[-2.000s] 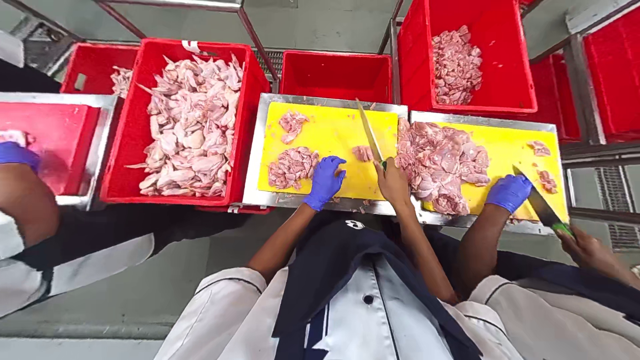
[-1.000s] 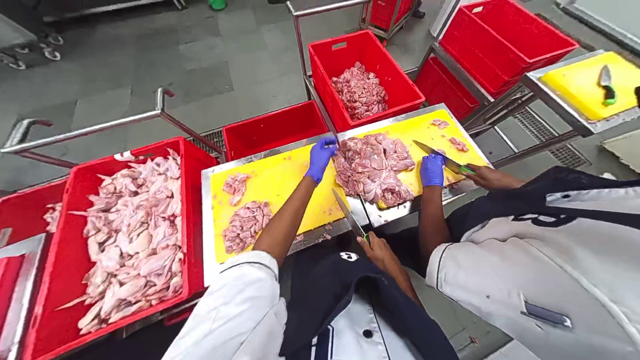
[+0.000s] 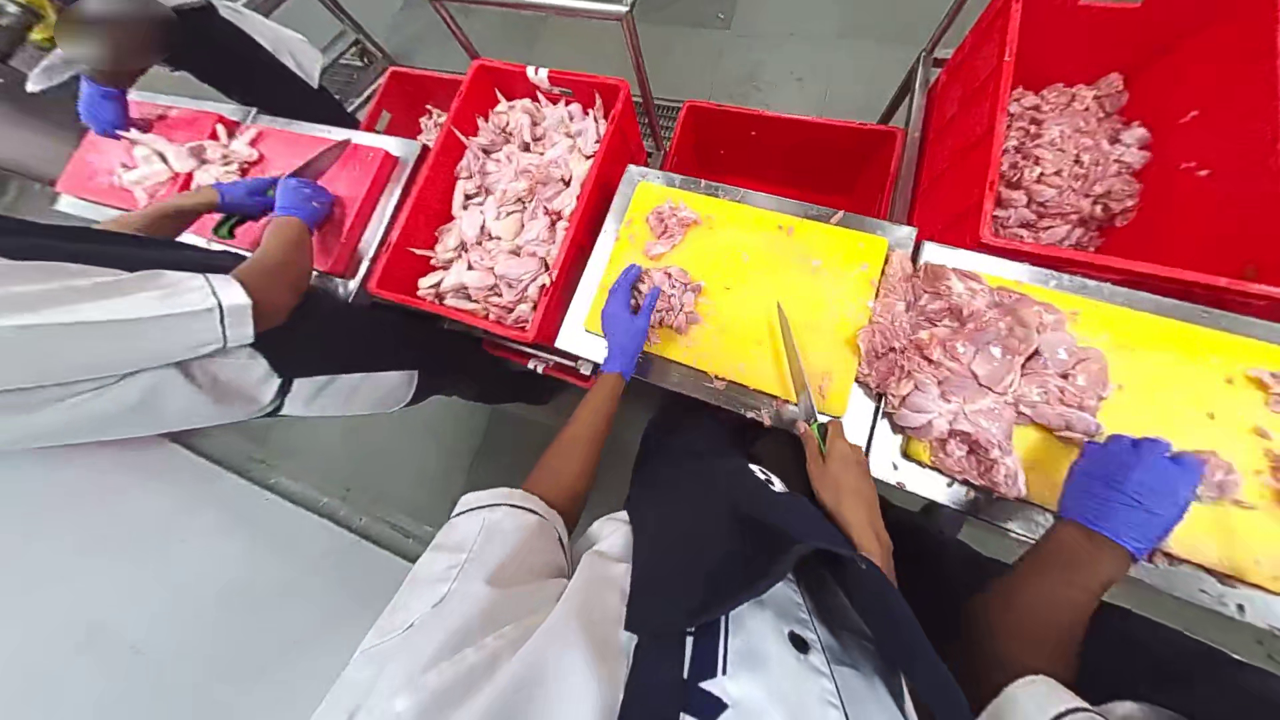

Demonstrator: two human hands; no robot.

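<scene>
My left hand [image 3: 630, 322], in a blue glove, touches a small pile of cut raw chicken [image 3: 672, 300] at the left end of a yellow cutting board [image 3: 765, 265]; whether its fingers grip any piece cannot be told. Another small piece of meat [image 3: 671, 226] lies just beyond. My bare right hand [image 3: 845, 480] holds a knife [image 3: 795, 360] with a green handle, its blade pointing away over the board's right part. A large heap of raw chicken [image 3: 985, 365] spans the right edge of this board and the neighbouring one.
A co-worker's gloved hand [image 3: 1130, 492] rests by meat on the right board. At far left, another person's gloved hands [image 3: 275, 200] work with a knife on a red board [image 3: 350, 200]. Red crates of chicken stand left [image 3: 618, 130] and right [image 3: 990, 200], with another red crate [image 3: 785, 140] behind my board.
My left hand has gone from the large heap to the small pile on the left. The knife in my right hand has moved away from the heap. The view has swung left.
</scene>
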